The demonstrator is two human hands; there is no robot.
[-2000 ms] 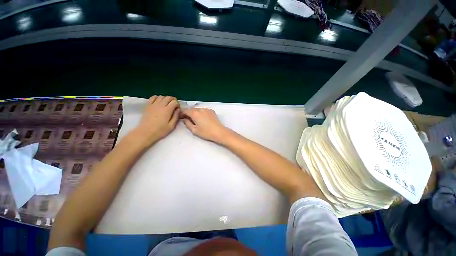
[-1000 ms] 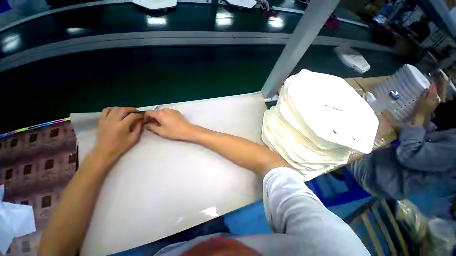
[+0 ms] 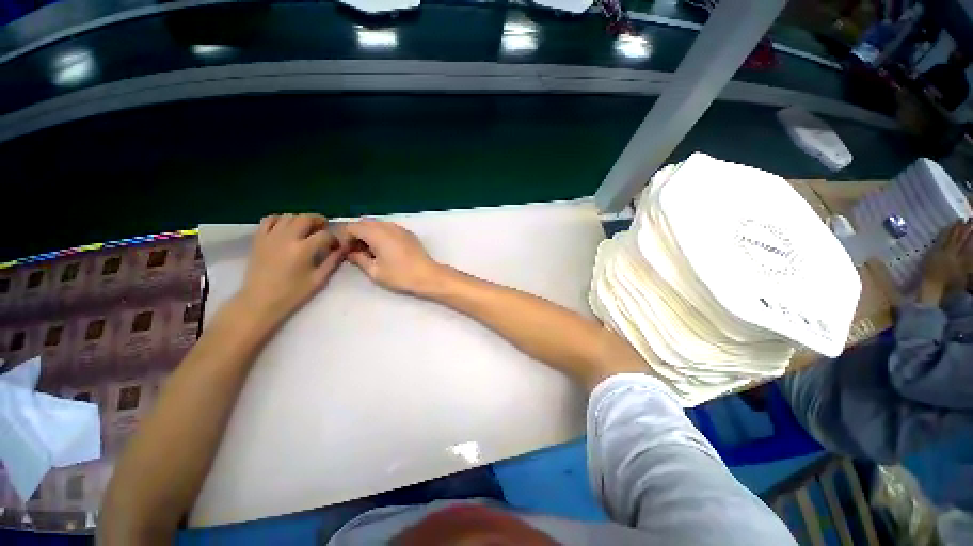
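Note:
My left hand [image 3: 290, 259] and my right hand [image 3: 393, 256] meet at the far edge of the off-white work sheet [image 3: 405, 373], near its far left corner. Their fingertips are close together with the fingers curled. Whether something small is pinched between them is too blurred and hidden to tell. A tall leaning stack of white covers [image 3: 742, 251] stands to the right of the sheet, its top cover showing a ring of dots and a row of small icons.
A dark green conveyor [image 3: 427, 149] runs beyond the sheet, with a grey post [image 3: 683, 112] at its near edge. A patterned brown sheet [image 3: 101, 309] with a crumpled white cloth [image 3: 48, 432] lies left. At right, another person's hands [image 3: 944, 261] are at white ribbed parts [image 3: 907, 219].
The camera view has swung right, then partly back left, so the stack has shifted in the picture. My hands stay together at the sheet's far edge.

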